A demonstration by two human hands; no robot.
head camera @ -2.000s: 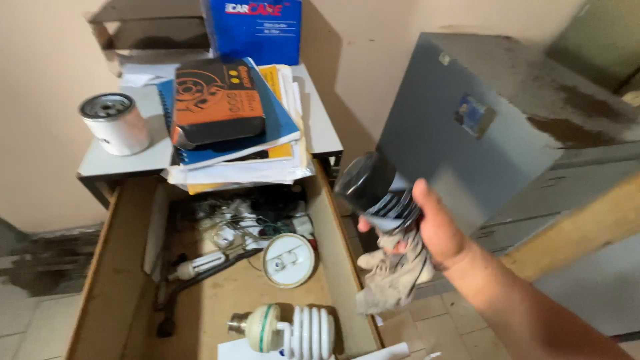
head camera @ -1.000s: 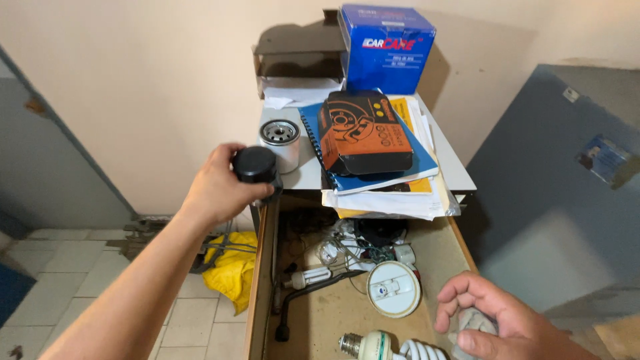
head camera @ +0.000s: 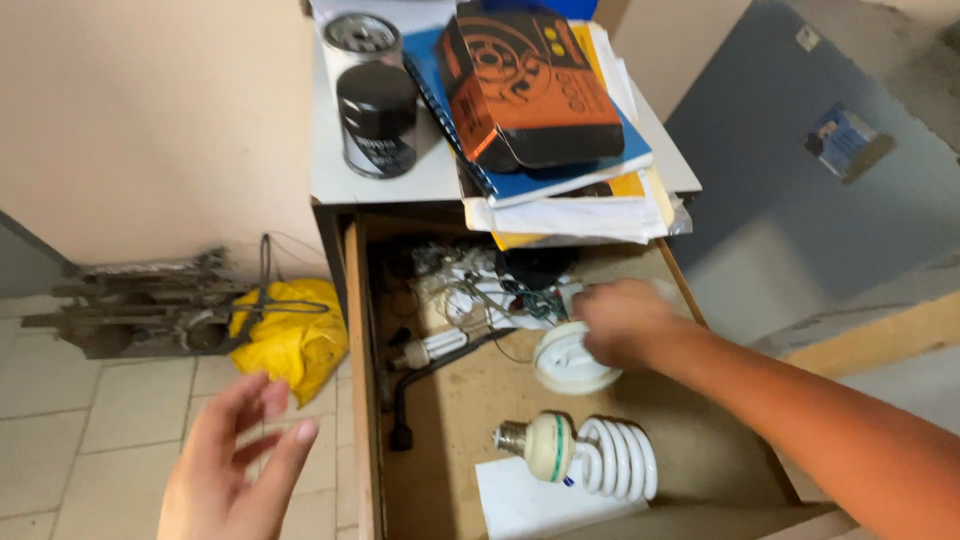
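My right hand point(head camera: 630, 322) reaches into the open wooden drawer point(head camera: 667, 457), blurred, at the edge of a round white lamp part point(head camera: 570, 360); whether its fingers hold anything is not clear. Lower left, over the floor, my left hand point(head camera: 240, 450) is empty with fingers apart. A spiral fluorescent bulb point(head camera: 615, 457) lies on white paper in the drawer. Behind it are a small fluorescent bulb point(head camera: 442, 345), an L-shaped lug wrench point(head camera: 405, 397) and tangled wires point(head camera: 480, 292). On the cabinet top, a black oil filter point(head camera: 377, 120) stands before a white oil filter point(head camera: 360, 37).
An orange and black box point(head camera: 532, 90) rests on a blue spiral notebook point(head camera: 585, 172) and papers point(head camera: 570, 217). A yellow bag point(head camera: 300, 330) and dark metal parts point(head camera: 142, 307) lie on the floor at left. A grey metal cabinet point(head camera: 780, 187) stands at right.
The black filter, held in my right hand and then my left, now stands on the cabinet top. My left hand has let go and moved down; my right hand has moved into the drawer.
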